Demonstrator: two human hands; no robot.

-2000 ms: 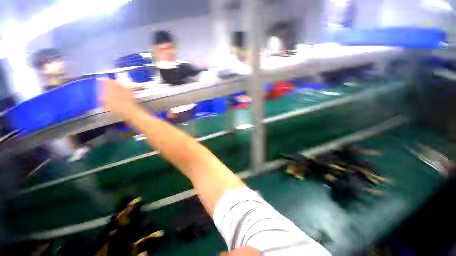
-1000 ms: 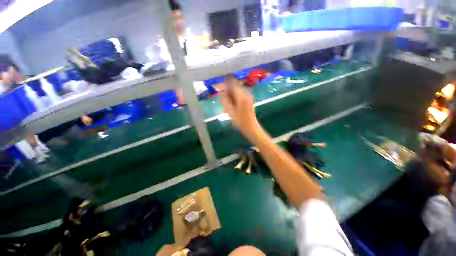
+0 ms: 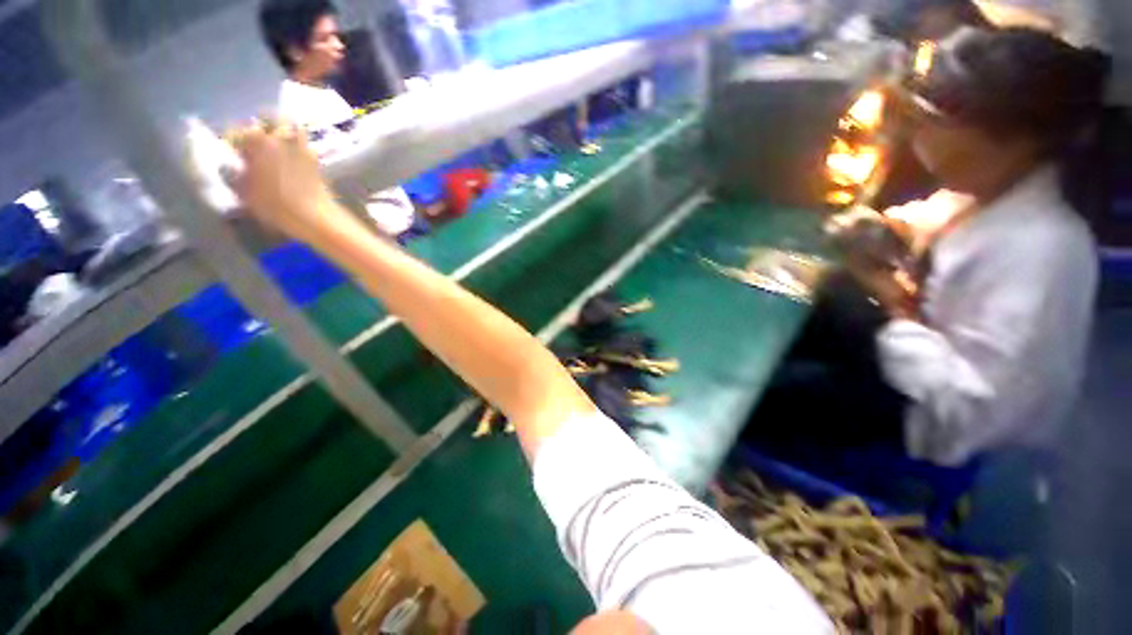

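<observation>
My right hand (image 3: pixel 283 180) is raised at the upper left, at the grey overhead shelf (image 3: pixel 497 114). It is blurred; a whitish thing (image 3: pixel 214 164) shows beside the fingers, and I cannot tell whether it is held. My left hand is not in view; a skin-coloured patch at the bottom edge is unclear. Black parts with tan ends (image 3: pixel 608 354) lie heaped on the green bench (image 3: pixel 708 360), partly behind my forearm. A tan cardboard (image 3: pixel 428 564) with a small whitish dish (image 3: pixel 404 614) lies at the bottom, cut off by the edge.
A slanting metal post (image 3: pixel 267 298) stands left of my forearm. A bin of tan parts (image 3: pixel 869 558) is at the lower right. A person in white (image 3: pixel 1006 298) sits at the right; another (image 3: pixel 310 75) is beyond the shelf. Thin pale pieces (image 3: pixel 782 273) lie near the right person.
The view has swung right. My right hand has moved from over the bench up to the shelf. The black part and fingers near the cardboard have left the picture; the tan parts bin has come in.
</observation>
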